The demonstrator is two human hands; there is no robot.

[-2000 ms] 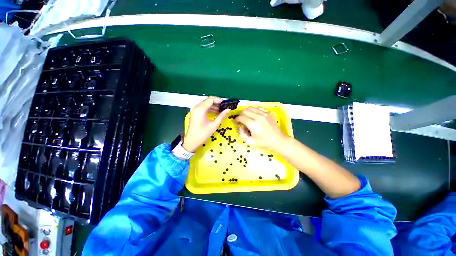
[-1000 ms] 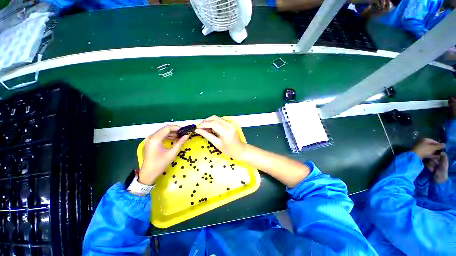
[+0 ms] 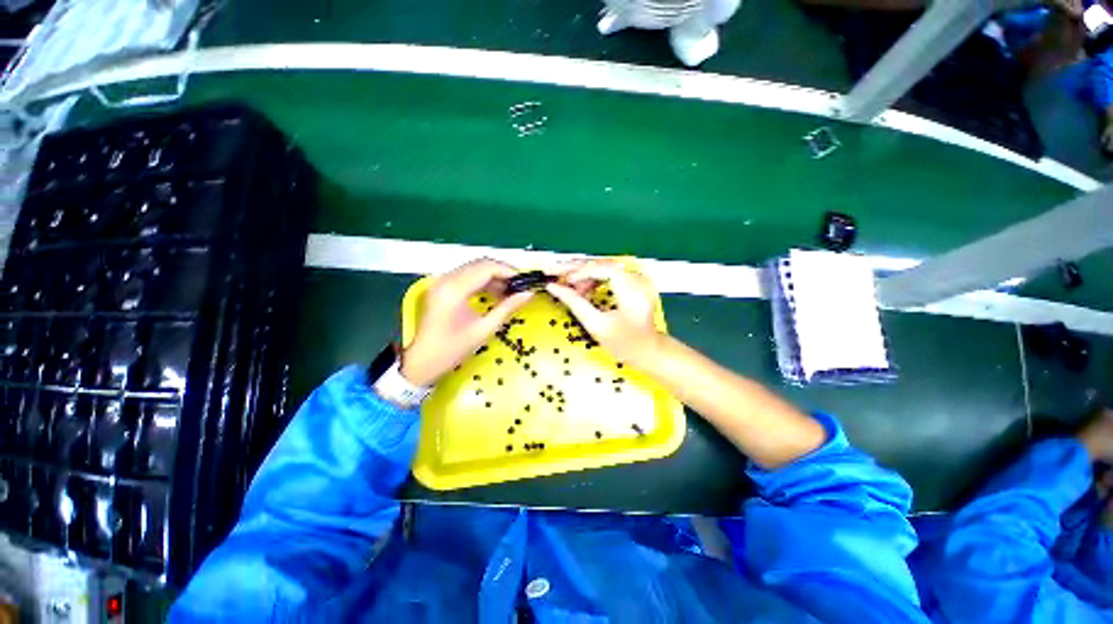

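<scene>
A small black housing (image 3: 527,282) is held over the far edge of the shallow yellow tray (image 3: 549,467). My left hand (image 3: 458,319) grips its left end between thumb and fingers. My right hand (image 3: 616,315) has thumb and fingertips at its right end. Whether a small part is between the right fingertips cannot be told. Small black parts (image 3: 552,395) lie scattered over the tray floor, each far smaller than the housing.
A stack of black blister trays (image 3: 116,317) stands at left. A white-topped pad (image 3: 836,311) lies at right, with another black housing (image 3: 839,230) beyond it on the green belt (image 3: 403,171). Thin metal frames also lie there. A grey post (image 3: 1013,250) and another person's sleeve (image 3: 1019,518) are at right.
The view has swung about between frames. My right hand has moved from over the tray to the housing's right end, where it stays. The housing remains in my left hand.
</scene>
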